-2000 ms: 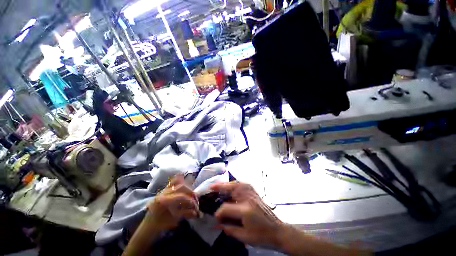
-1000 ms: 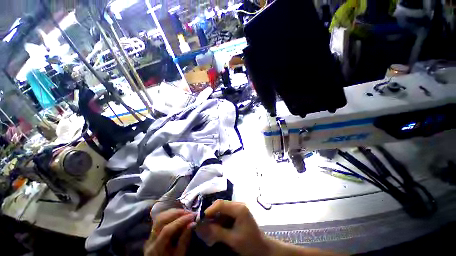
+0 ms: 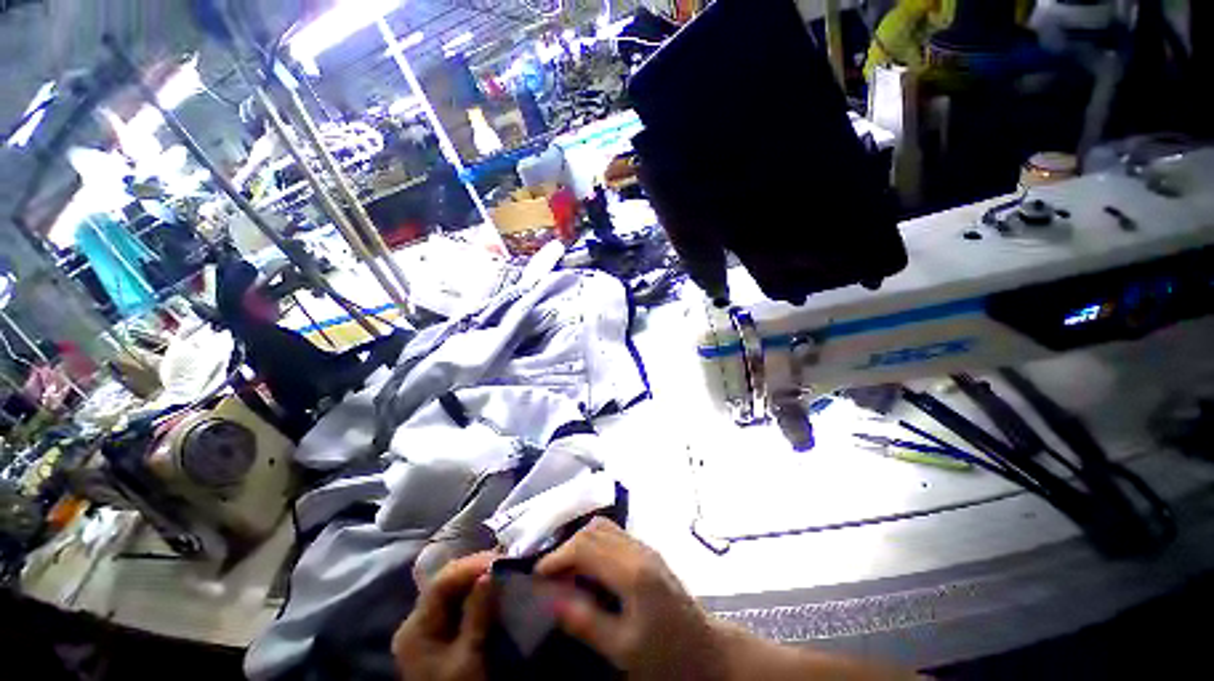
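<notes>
The grey and black garment point(image 3: 499, 386) lies heaped left of the sewing machine, its near end at my hands. My left hand point(image 3: 446, 623) pinches the dark edge of the garment at the bottom centre. My right hand point(image 3: 632, 605) holds the same part just to the right, fingertips on a small grey and black piece of it. The fingertips are partly blurred. The white sewing machine point(image 3: 865, 339) stands to the right, and its needle area point(image 3: 795, 423) is lit with no cloth under it.
Black strips point(image 3: 1052, 466) and a yellow-green snips-like tool point(image 3: 928, 455) lie under the machine arm. A black cover point(image 3: 772, 146) hangs above the machine head. A ruler scale point(image 3: 852, 615) runs along the front edge. Another sewing machine point(image 3: 220, 452) stands left. A person in dark clothes point(image 3: 273, 333) is behind it.
My hands have moved from the garment's light folds down and slightly left, still pinching it. A small grey part now shows between them. The view has shifted slightly.
</notes>
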